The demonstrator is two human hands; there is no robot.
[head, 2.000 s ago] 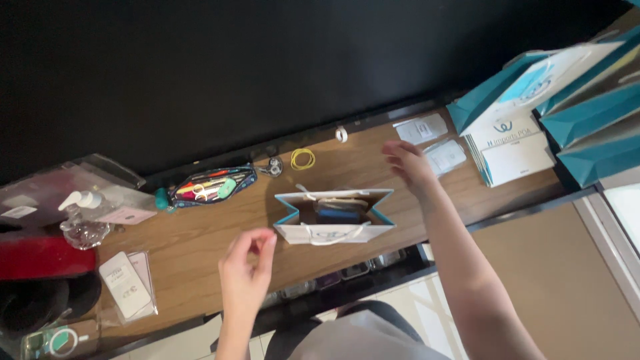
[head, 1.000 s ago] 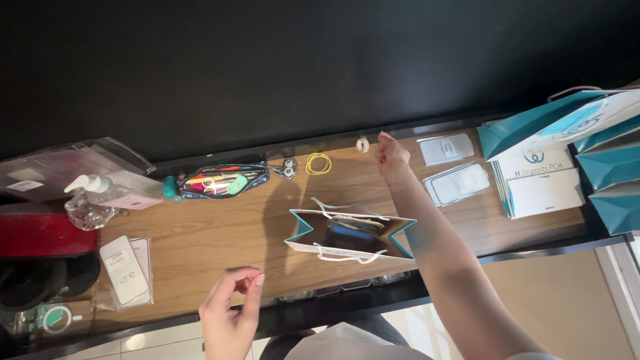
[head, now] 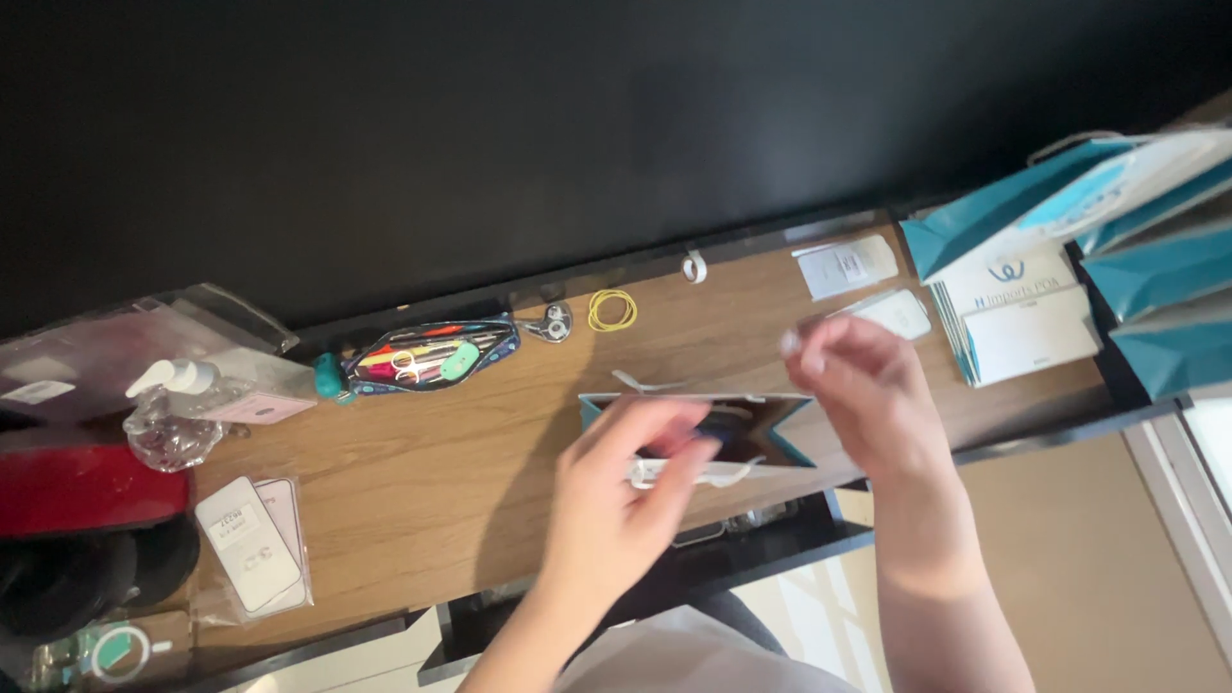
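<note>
A white paper gift bag point(head: 791, 445) with teal side folds stands on the wooden desk, its mouth facing up; something dark, not clear, lies inside. My left hand point(head: 616, 481) is over the bag's left part, with thumb and fingers apart and nothing visible between them. White cord handles point(head: 736, 476) show at the near and far edges of the mouth. My right hand point(head: 861, 390) hovers above the bag's right end, fingers curled and blurred. A small pale spot shows at a fingertip, and whether it is a held piece or a nail is unclear.
Along the back lie an open pencil pouch point(head: 433, 356), yellow rubber bands point(head: 612, 310), a small white tape roll point(head: 693, 267) and flat packets point(head: 847, 267). Teal and white bags point(head: 1169, 279) stand right, beside white cards point(head: 1035, 337). A pump bottle point(head: 178, 414) and packaged phone-shaped items point(head: 248, 544) are left.
My right hand has come away from beside the tape roll toward the bag's right end. My left hand has moved from left of the bag to over its mouth.
</note>
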